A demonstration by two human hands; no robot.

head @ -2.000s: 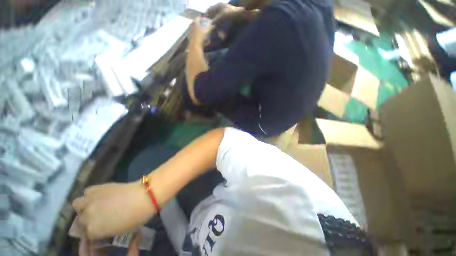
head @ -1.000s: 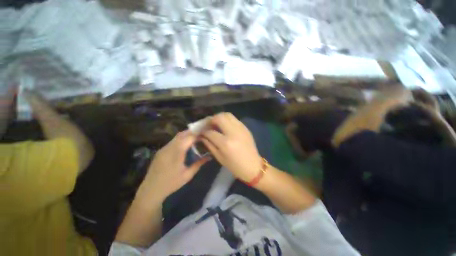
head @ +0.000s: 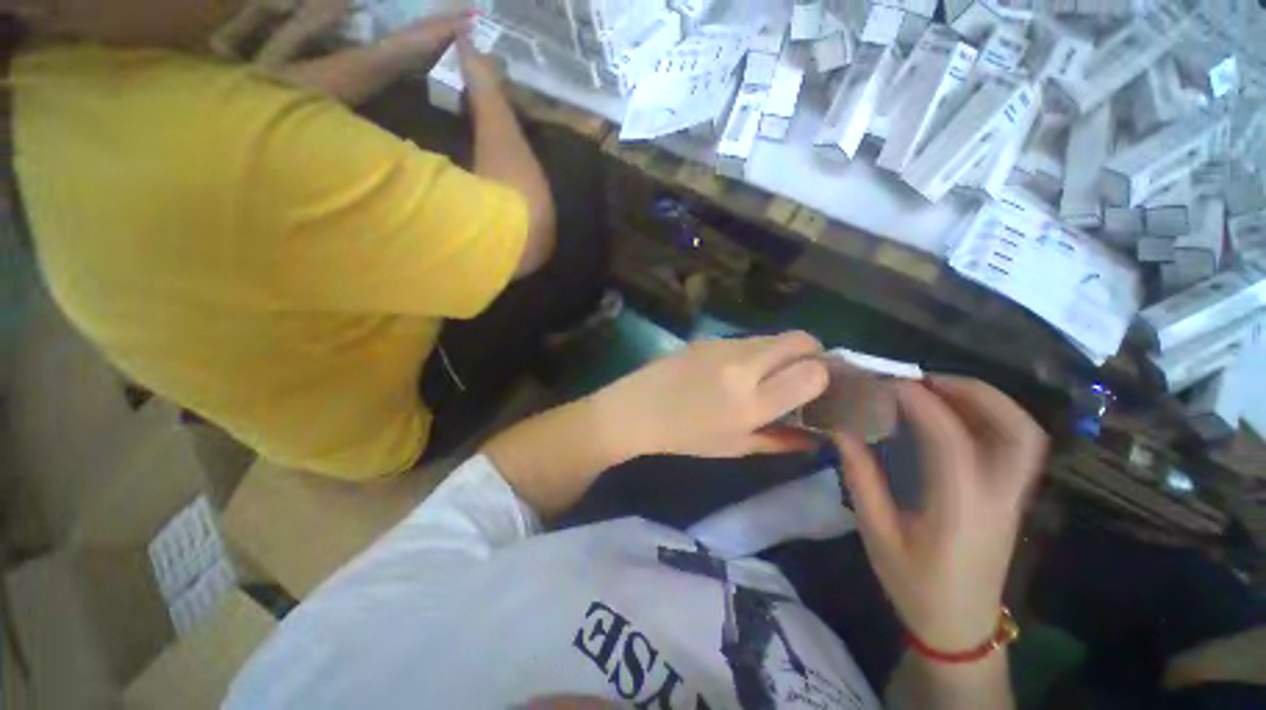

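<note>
A small white box (head: 873,364) is held over my lap, its open-looking end showing a brownish-grey inside. My left hand (head: 736,395) grips its left side. My right hand (head: 951,486), with a red bracelet, has thumb and fingers around its right side; the fingers are slightly blurred. Much of the box is hidden by the fingers. A white label sheet (head: 1044,272) with dark printed marks lies at the table's near edge.
Loose white boxes (head: 958,132) are piled on the long table (head: 847,194). A person in yellow (head: 264,236) sits at left with hands on a white box. Brown cartons (head: 299,534) stand behind, one holding white boxes (head: 192,562).
The view has swung left, bringing the yellow-shirted person nearer the middle. Two seconds ago my right hand was low at the left; now both hands hold the box at the centre.
</note>
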